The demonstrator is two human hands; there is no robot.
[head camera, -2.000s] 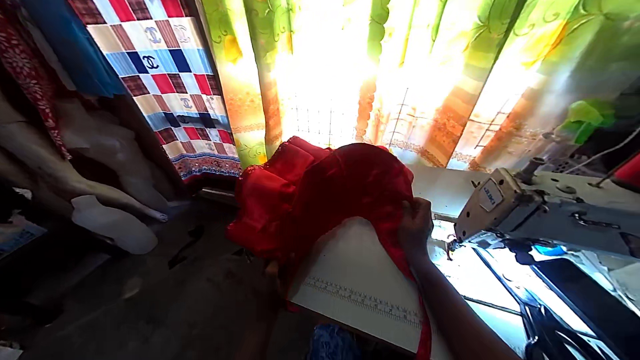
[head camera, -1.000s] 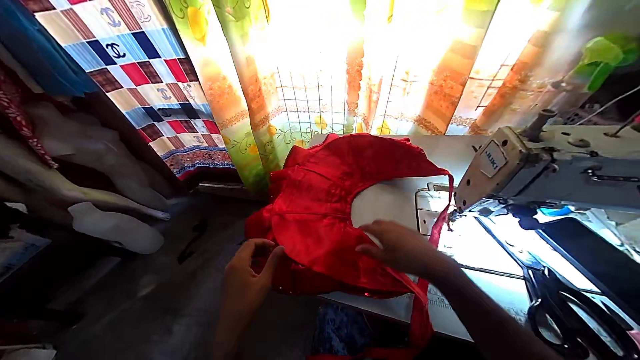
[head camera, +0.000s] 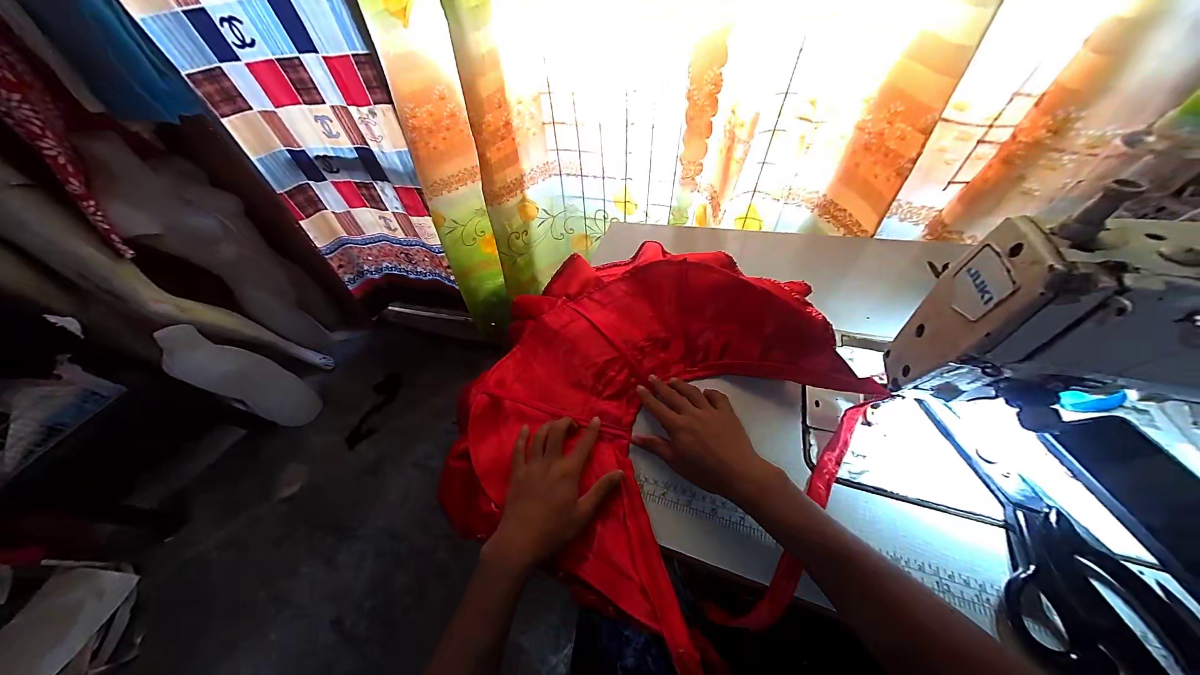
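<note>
A red satin-like garment piece (head camera: 600, 347) with gathered edges lies in a curve over the left end of the white sewing table (head camera: 797, 258) and hangs past its edge. My left hand (head camera: 548, 487) rests on it with fingers spread, pressing the fabric. Just to the right, my right hand (head camera: 698, 431) lies at its inner edge, fingers apart, fingertips on the cloth. A narrow red strip (head camera: 830, 459) runs from the garment's right tip, close to the head of the Juki sewing machine (head camera: 994, 281), and loops down beneath my right forearm.
Black-handled scissors (head camera: 1059, 581) and a dark phone-like slab (head camera: 1125, 487) lie on the table at right, near a blue object (head camera: 1092, 401). Curtains (head camera: 497, 169) hang over the window behind. Mannequins (head camera: 187, 216) stand at left, and a white form (head camera: 239, 375) is beside them.
Two seconds ago the garment was bunched up, with my right hand at its right side. It now lies more spread out, and both hands have come together on its inner part.
</note>
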